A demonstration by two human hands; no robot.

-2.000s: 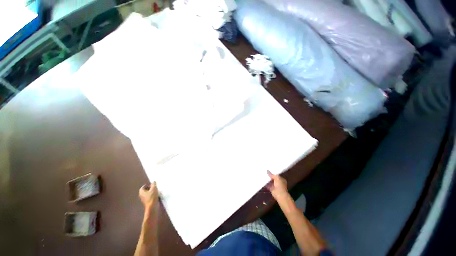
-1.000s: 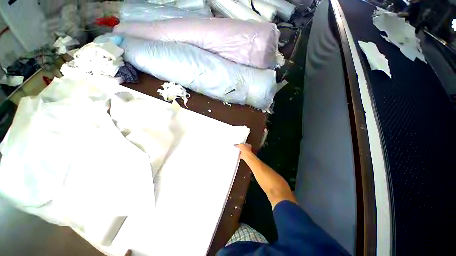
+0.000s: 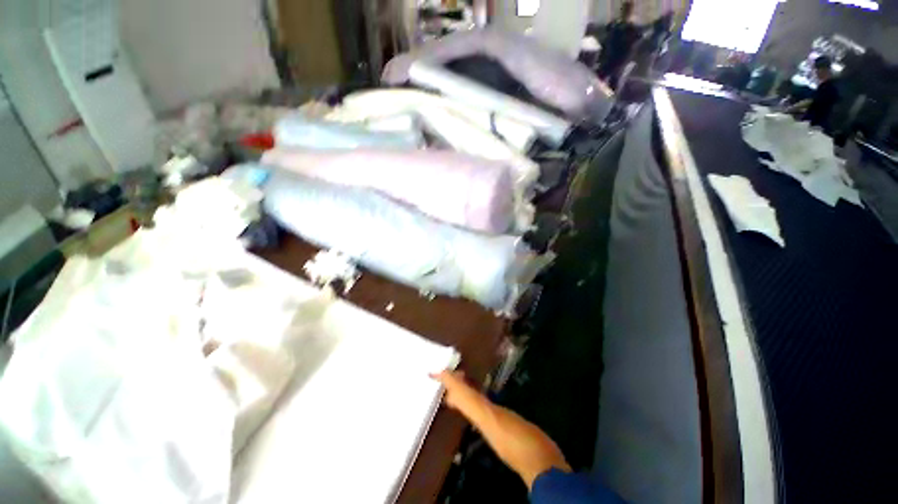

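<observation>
A large white cloth stack [image 3: 330, 413] lies on the brown table [image 3: 394, 313]. Its left part is covered by a crumpled, partly see-through white sheet [image 3: 128, 364]. My right hand [image 3: 455, 386] is at the right edge of the stack near its far corner, with the fingertips on top and the edge held between fingers and thumb. My left hand is out of the picture.
Light blue [image 3: 394, 234] and lilac [image 3: 414, 182] fabric rolls lie beyond the stack, with white scraps [image 3: 333, 270] beside them. At the right is a long table with dark patterned cloth [image 3: 788, 325] and white pieces [image 3: 746, 209]. A person [image 3: 823, 94] is far off.
The view has swung right and up, away from the two small boxes, which are gone from sight. My left hand has left the picture. My right hand stays at the stack's edge, nearer its far corner.
</observation>
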